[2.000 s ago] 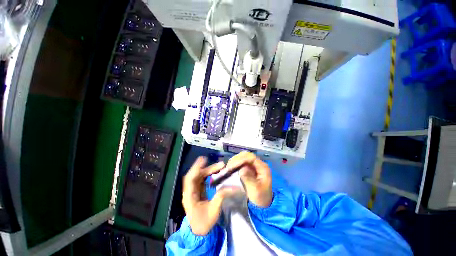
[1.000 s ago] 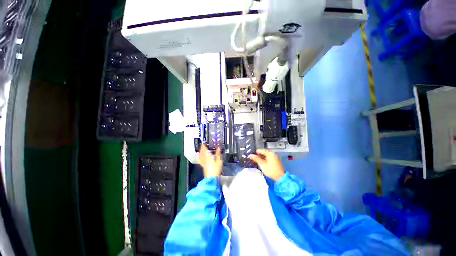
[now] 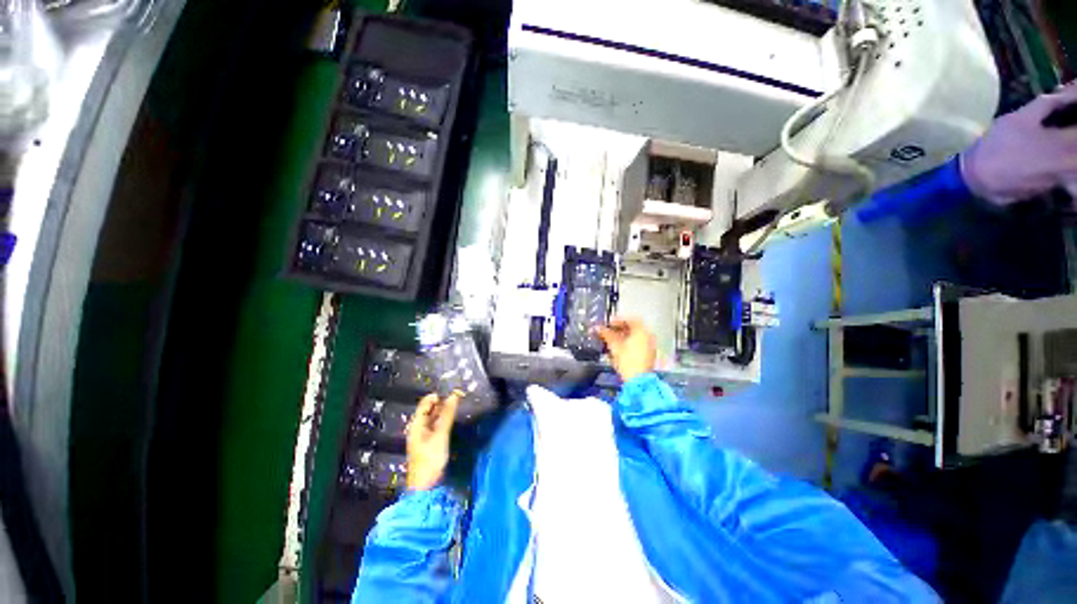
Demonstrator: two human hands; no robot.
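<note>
My left hand (image 3: 430, 439) holds a black phone-like unit (image 3: 458, 368) by its lower end, over the right edge of the near foam tray (image 3: 337, 519). Units lie in several of that tray's pockets. My right hand (image 3: 630, 349) is at the lower end of another black unit in the left fixture (image 3: 588, 302), fingers touching it; whether it grips the unit cannot be told. The right fixture (image 3: 713, 300) with a blue part holds a black unit. The screwdriver head (image 3: 789, 224) is beside the right fixture.
Stacked foam trays (image 3: 459, 177) with filled pockets stand beyond the near tray. The white gantry (image 3: 661, 89) crosses above the fixtures. Another person's hand (image 3: 1025, 153) and blue sleeve show at the upper right. A metal-framed stand (image 3: 939, 375) is at the right.
My left hand has moved left from the left fixture to the near tray with a unit in it. My right hand is now at the left fixture. Another person's hand has come into view.
</note>
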